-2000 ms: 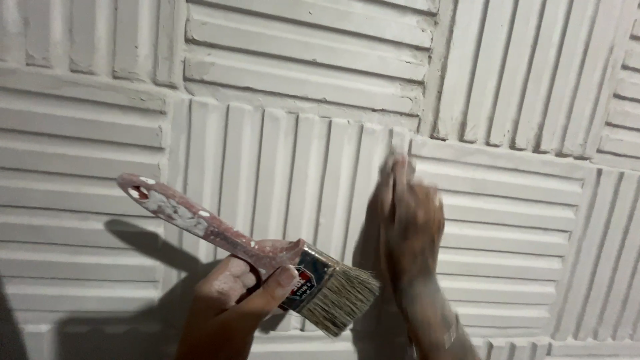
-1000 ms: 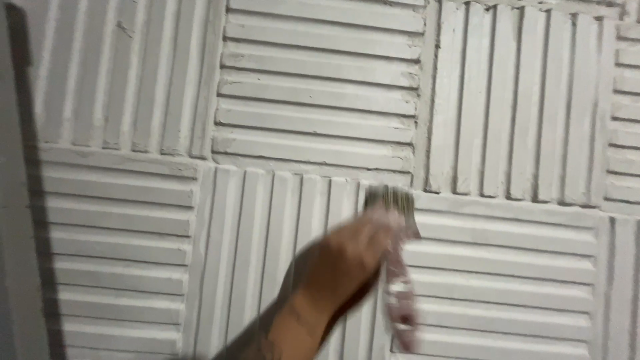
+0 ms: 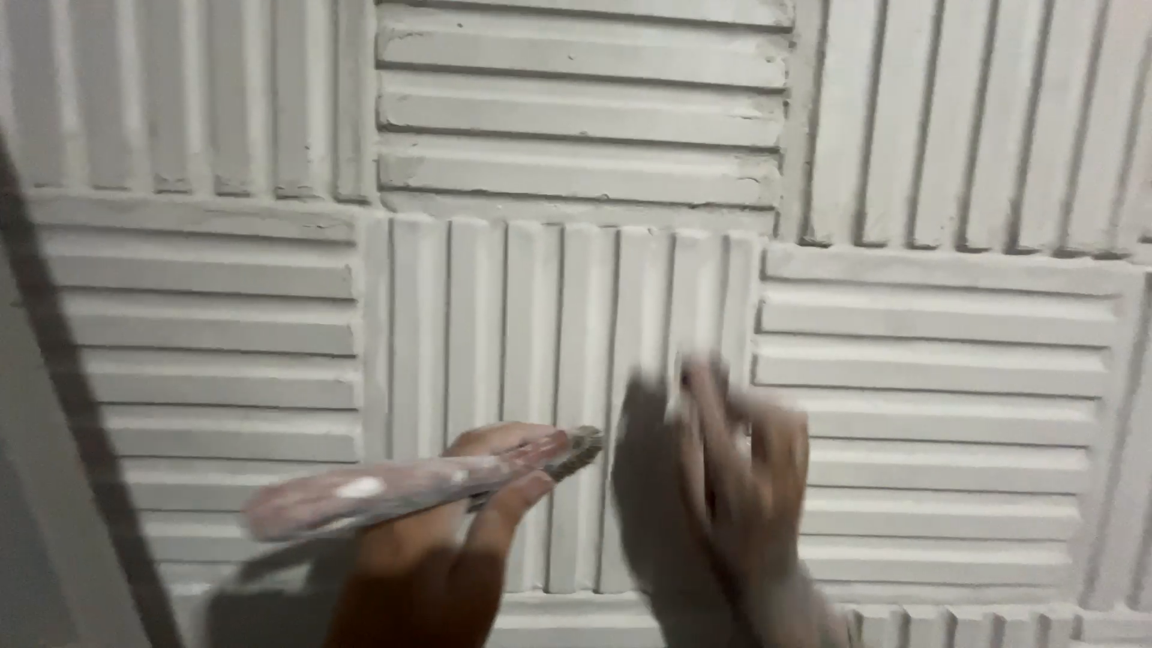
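My left hand (image 3: 441,540) grips a paintbrush (image 3: 396,486) near its bristle end, in front of the ribbed wall. The brush handle is reddish, spattered with white paint, and points left; the short bristles point right. My right hand (image 3: 751,468) is raised to the right of the brush, blurred, its fingertips near the vertical ribs of the middle square panel (image 3: 531,360). Whether it holds anything is not plain. Its shadow falls on the ribs to its left.
White square panels with horizontal ribs (image 3: 936,423) and vertical ribs (image 3: 981,126) alternate across the wall, with narrow joints between them. A grey edge (image 3: 54,504) runs down the left side, with a dark shadow beside it.
One second ago a single hand was in view, with the brush against the middle panel's upper right corner. Now both hands show, and the brush is lower and further left, its handle pointing left.
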